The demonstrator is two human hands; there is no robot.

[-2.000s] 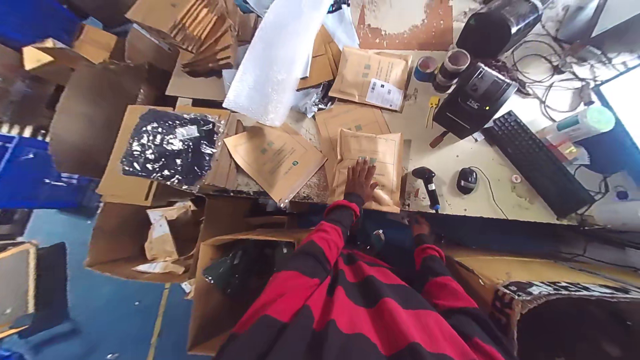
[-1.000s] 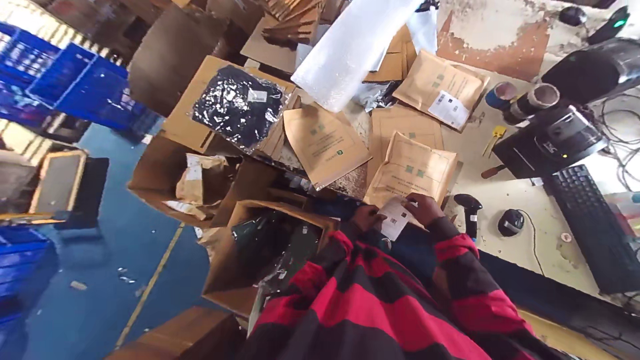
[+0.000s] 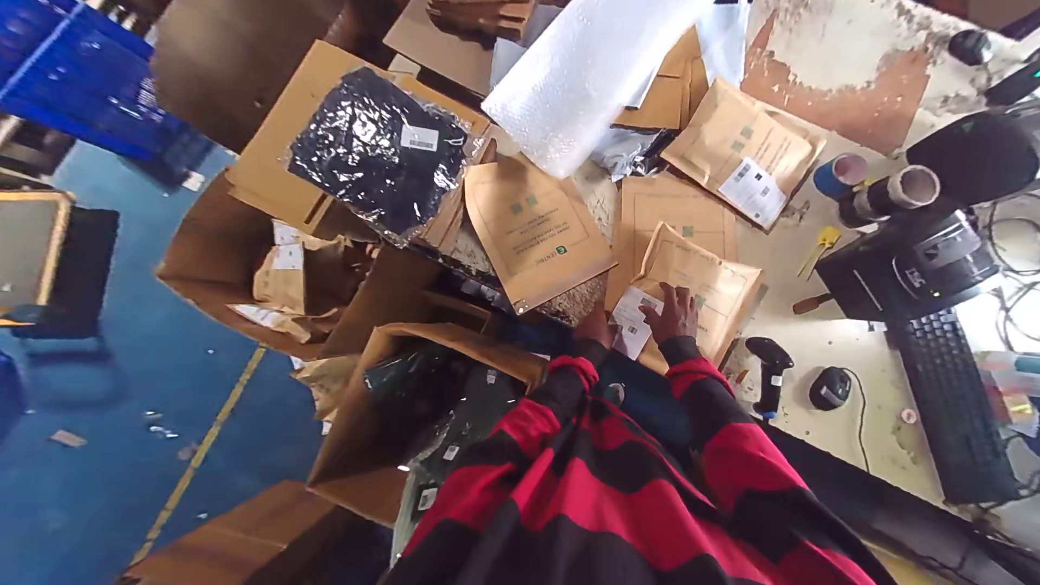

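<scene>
A white printed label lies over the lower left corner of a padded brown paper mailer near the table's front edge. My right hand rests with fingers spread on the label's right side and the mailer. At the label's left edge is my left hand; its fingertips are partly hidden, so its hold is unclear. Beneath the mailer lies a flat paper mailer, with another flat mailer to the left. A labelled, filled mailer sits farther back.
A barcode scanner, mouse, keyboard and label printer stand right. Bubble wrap lies behind. Dark clothing in a clear bag rests on cardboard at left. Open cardboard boxes holding packages stand below the table edge.
Two seconds ago one hand lay flat on the padded mailer; one second ago both hands held the label at its front edge. Now the label is on the mailer. The view has shifted left.
</scene>
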